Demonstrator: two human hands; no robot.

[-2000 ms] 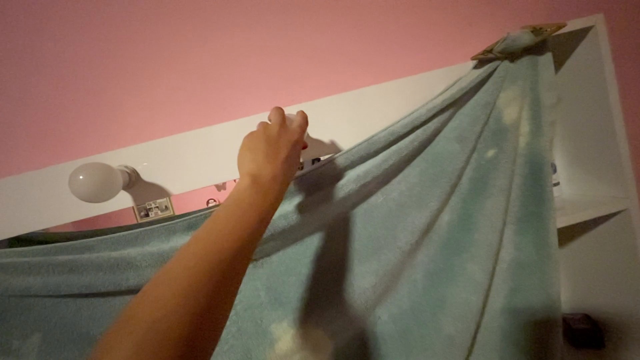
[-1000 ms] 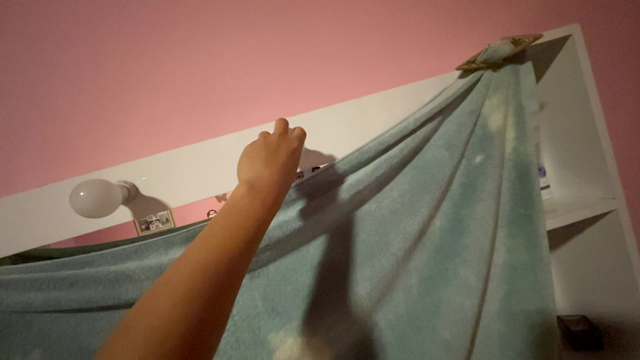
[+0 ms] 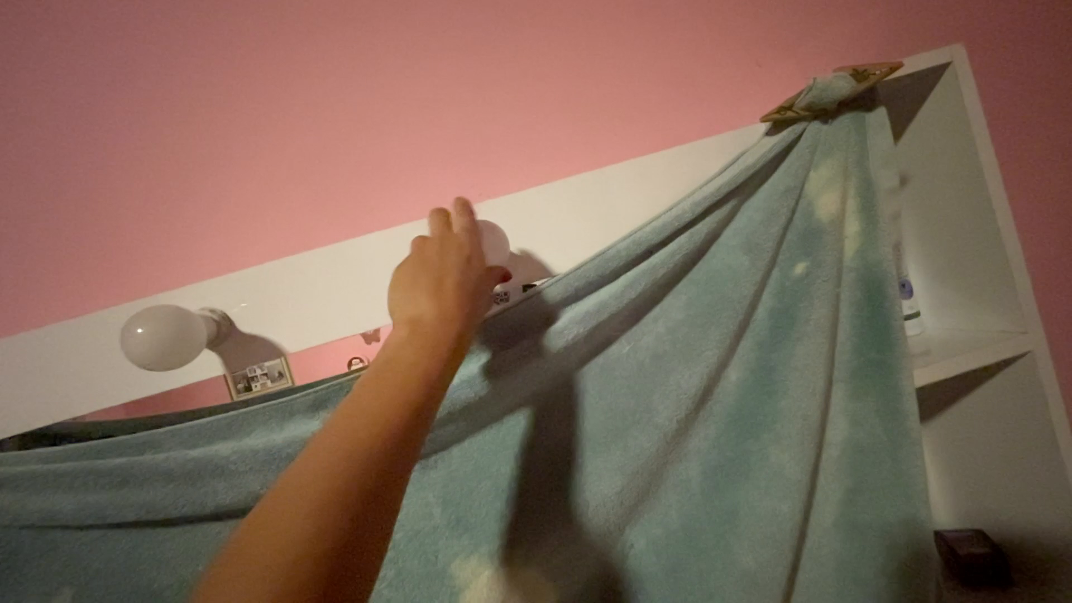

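Observation:
My left hand (image 3: 444, 276) reaches up from the lower left, its back toward me. Its fingers and thumb are around a round white light bulb (image 3: 494, 243) on the white board (image 3: 603, 193); the hand hides part of the bulb and its base. A second round bulb (image 3: 163, 337) sits in a socket on the same board, to the left. Below hangs a teal plush blanket (image 3: 687, 402), its gathered upper right corner held by a wooden clip (image 3: 875, 75). My right hand is out of view.
A white shelf unit (image 3: 980, 352) with a bottle (image 3: 909, 306) stands at the right, a dark object (image 3: 971, 557) lower down. A small framed picture (image 3: 260, 378) is under the left bulb. Behind the board is a pink wall (image 3: 335, 126).
The fingers of my left hand have shifted around the bulb, and more of the bulb shows between fingers and thumb. The blanket hangs as before.

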